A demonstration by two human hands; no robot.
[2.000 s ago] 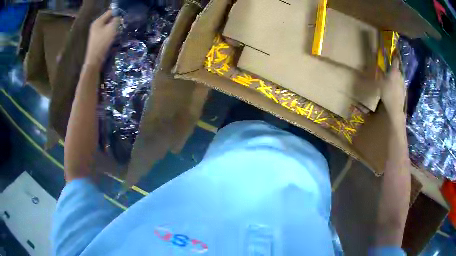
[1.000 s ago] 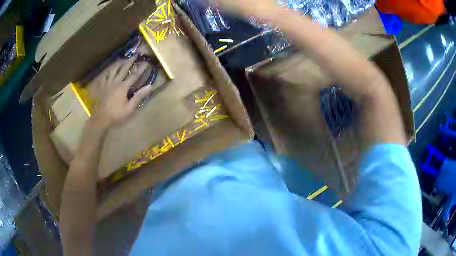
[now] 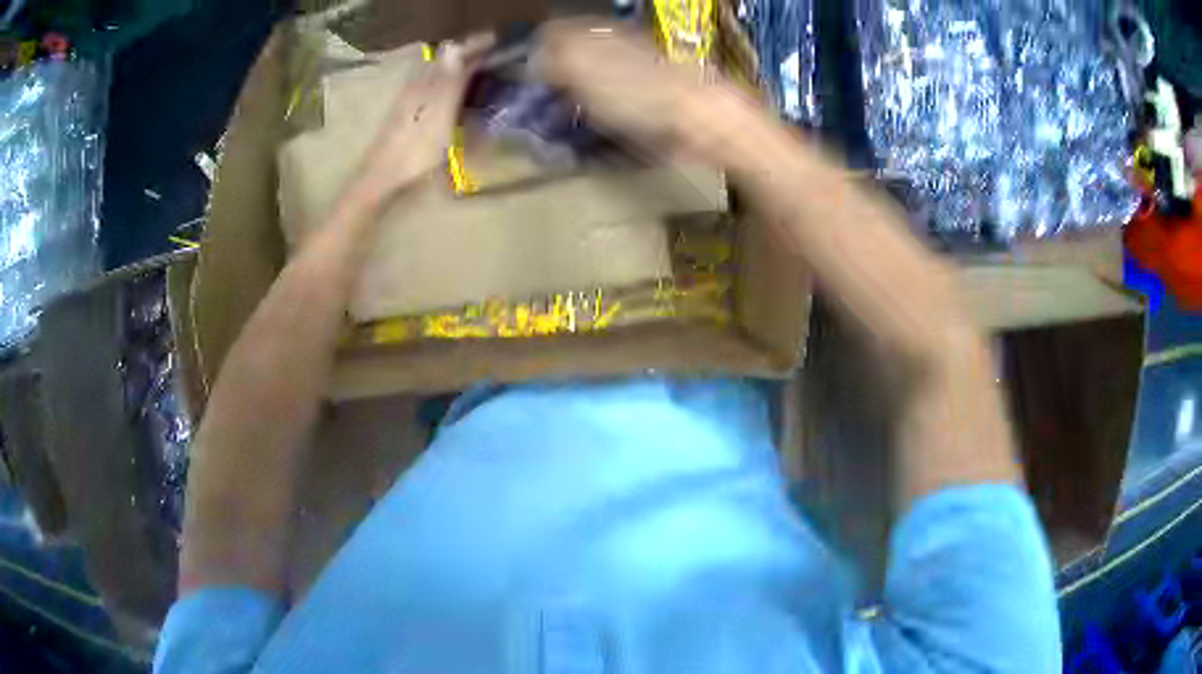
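The yellow box (image 3: 459, 169), brown inside with yellow wall edges, sits on the brown box blanks (image 3: 527, 250) inside the open carton (image 3: 567, 371). Dark shiny bagged parts (image 3: 527, 116) lie in the box. My left hand (image 3: 425, 112) is at the box's left side, fingers near its upper left. My right hand (image 3: 613, 82) is over the right part of the box, against the dark bagged parts. Both hands are blurred; their grip cannot be made out. My right hand and forearm hide the box's right side.
Yellow scraps (image 3: 527, 319) lie along the carton's near wall and at its top right corner. Clear bagged parts (image 3: 995, 112) lie at the upper right above a side carton (image 3: 1055, 296). A clear plastic bundle (image 3: 40, 184) is far left. An orange object (image 3: 1167, 250) is at the right edge.
The view has swung round. My left hand has moved off the dark bagged parts to the box's left side. My right hand, out of view at the top before, is now over the box.
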